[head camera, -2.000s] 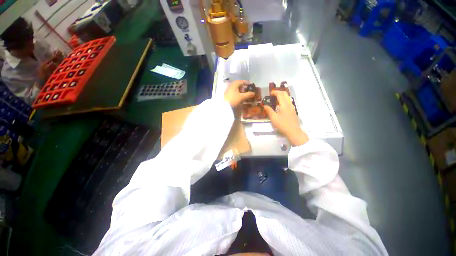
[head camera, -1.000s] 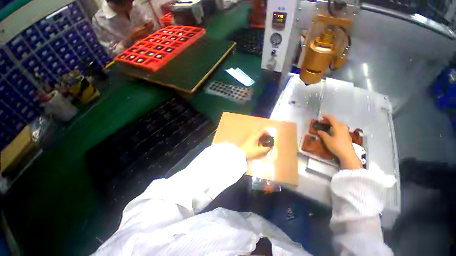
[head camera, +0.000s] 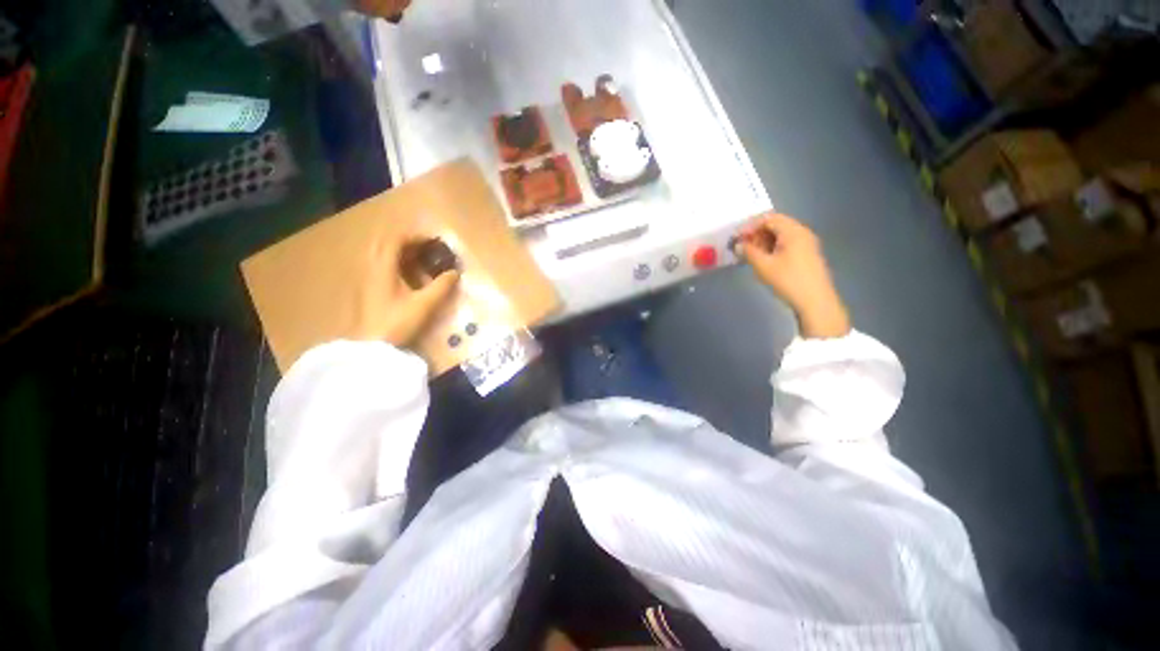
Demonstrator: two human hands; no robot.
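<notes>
My left hand point(head camera: 405, 300) is over the tan board point(head camera: 312, 274) with its fingers around a round dark component point(head camera: 433, 258). Two small adhesive dots point(head camera: 463, 336) lie on a clear release liner point(head camera: 501, 309) beside it. My right hand point(head camera: 791, 265) is at the front edge of the white press point(head camera: 687, 153), its fingertips on a button right of the red button point(head camera: 705, 257); no part shows in it. Reddish-brown fixture blocks point(head camera: 541, 187) sit on the machine bed, one with a dark round part point(head camera: 520, 132) in it. A white disc point(head camera: 621, 151) lies beside them.
A sheet of die-cut dots point(head camera: 216, 187) and a pale paper slip point(head camera: 216, 112) lie on the green mat at the left. The dark blister tray point(head camera: 140, 471) is at lower left. Cardboard boxes point(head camera: 1094, 318) stand at the far right.
The view has swung right and down. My right hand has left the fixture and moved to the buttons at the press's front edge. My left hand stays over the tan board with the component.
</notes>
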